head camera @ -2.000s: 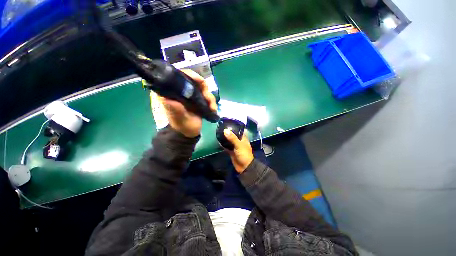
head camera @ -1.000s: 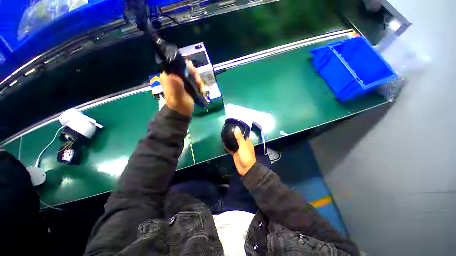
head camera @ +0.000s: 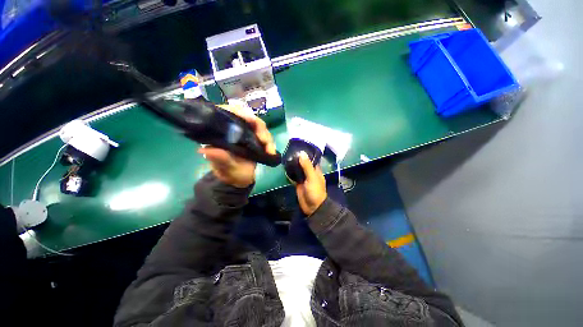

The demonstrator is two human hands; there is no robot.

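Note:
My left hand [head camera: 238,152] is closed around the black electric screwdriver [head camera: 214,128], which slants down to the right. Its tip meets the near left side of the black camera housing [head camera: 300,159]; a screw cannot be made out. My right hand [head camera: 311,185] holds the housing with the thumb on top, at the front edge of the bench. The white camera body [head camera: 310,132] lies behind the housing, with a white bracket part [head camera: 337,142] at its right and a thin white cable hanging over the edge.
The grey-white screw feeder [head camera: 246,73] stands behind my hands, a blue-orange-ended tube [head camera: 190,83] beside it. A blue bin [head camera: 463,71] is at the right end of the green bench [head camera: 358,89]. Another camera unit [head camera: 88,142] lies at left, near a person's hand [head camera: 30,243].
The screwdriver has moved from the feeder's front down and right to the housing. A person's hand has appeared at the left edge by the round white base. My right hand still holds the housing.

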